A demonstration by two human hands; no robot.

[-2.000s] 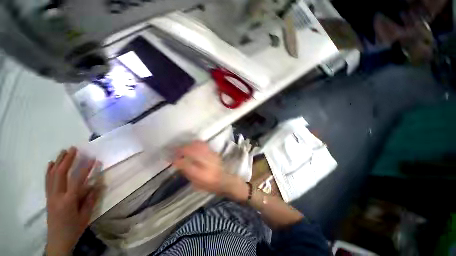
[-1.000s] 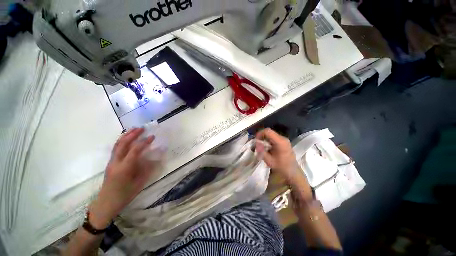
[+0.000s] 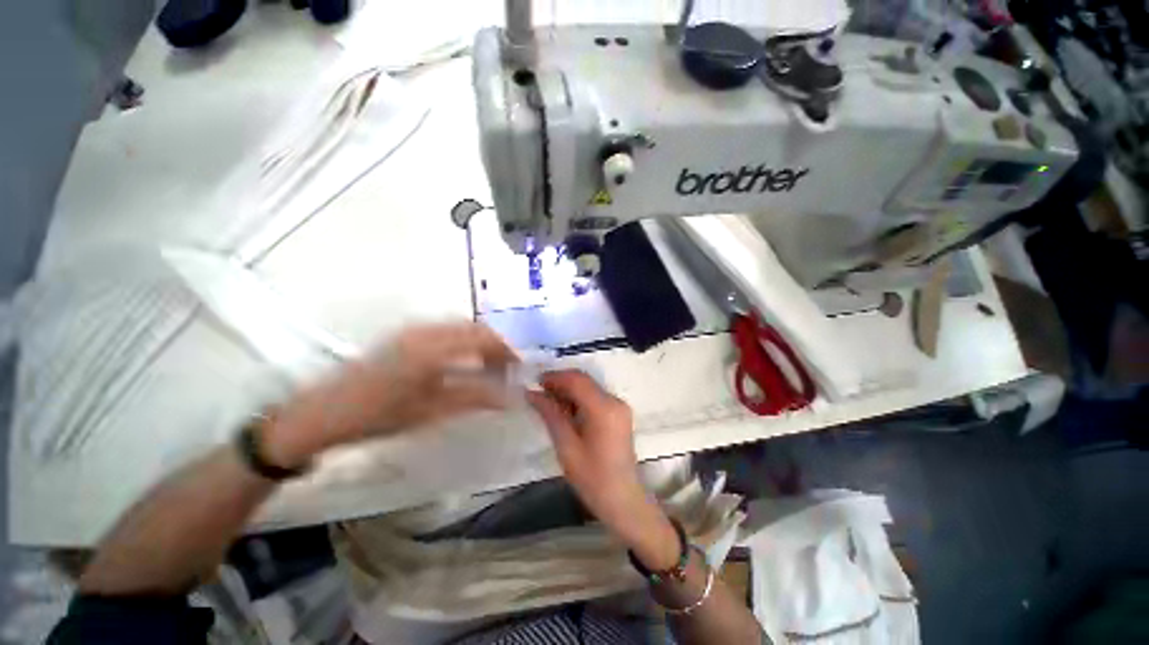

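Observation:
My left hand (image 3: 428, 372) and my right hand (image 3: 582, 422) meet in front of the needle area, above the front of the white table. Both hold a small white fabric piece (image 3: 529, 376) between them; it is blurred and partly hidden by the fingers. A white fabric strip (image 3: 240, 300) lies on the table to the left, its near end running behind my left hand. The sewing machine (image 3: 743, 176) marked "brother" stands behind, with its needle area (image 3: 539, 271) lit.
Red-handled scissors (image 3: 769, 368) and a dark phone (image 3: 645, 287) lie right of the needle. A folded white bundle (image 3: 788, 309) lies behind the scissors. Stacked strips (image 3: 107, 359) are at the left. Pale cloth (image 3: 504, 567) hangs below the table edge; white pieces (image 3: 832, 567) are at lower right.
My right hand has risen from the pale cloth and come to my left hand, which has also moved near the needle plate. The view has turned, showing more of the machine and left table.

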